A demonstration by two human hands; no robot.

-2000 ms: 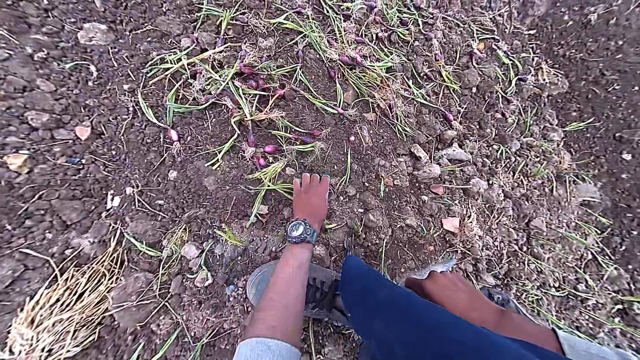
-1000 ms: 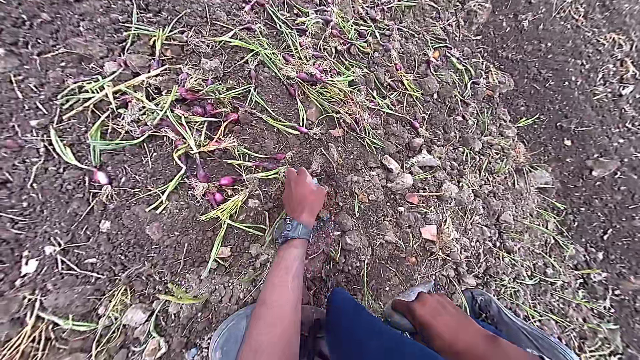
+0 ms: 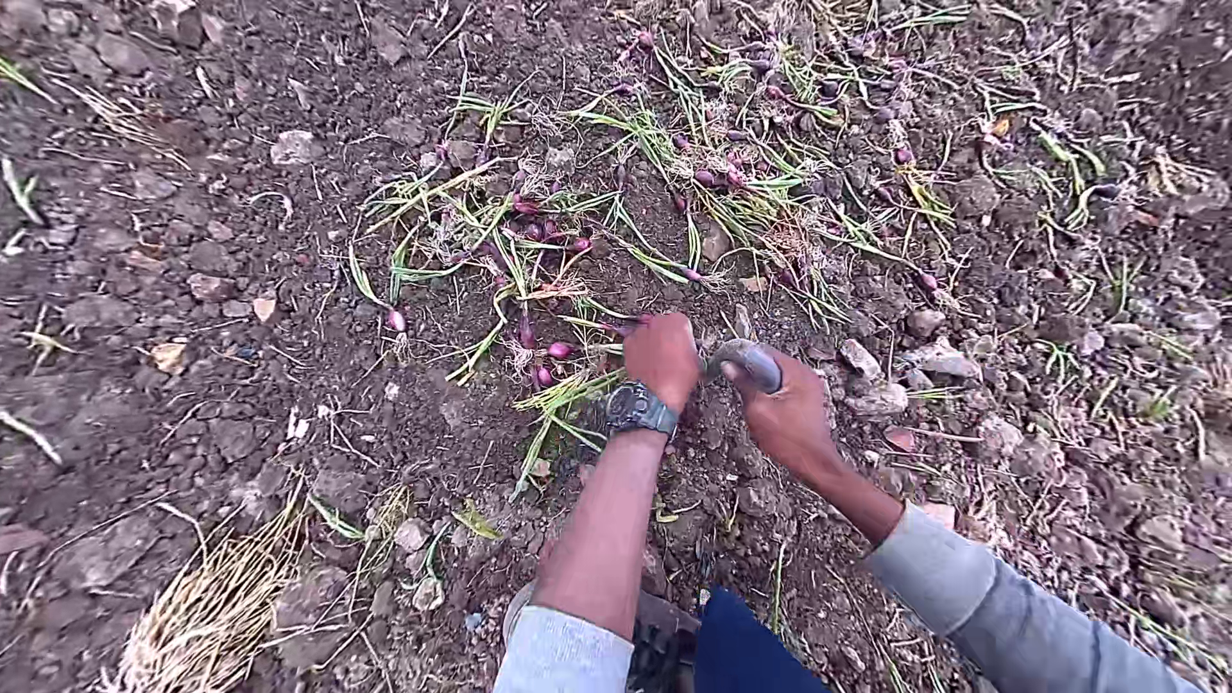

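My left hand [image 3: 662, 358], a watch [image 3: 639, 408] on its wrist, is down at the right edge of a loose pile of red onions [image 3: 561, 350] with green leaves. Its fingers are turned away from view, so what they hold is hidden. Just to the right, my right hand [image 3: 784, 404] is closed around the grey, rounded handle [image 3: 749, 366] of a tool whose far end is hidden near the left hand. More onions with leaves [image 3: 707, 179] lie scattered on the soil farther up.
Dry straw [image 3: 217, 602] lies at the lower left. Stones [image 3: 859, 359] and a reddish shard [image 3: 900, 439] are right of my hands. My shoe [image 3: 659, 640] and dark blue trouser leg [image 3: 746, 645] show at the bottom.
My right hand has come forward from beside my leg to just right of my left hand, with the grey-handled tool in it. My left hand, flat with fingers spread earlier, has its fingers bent down.
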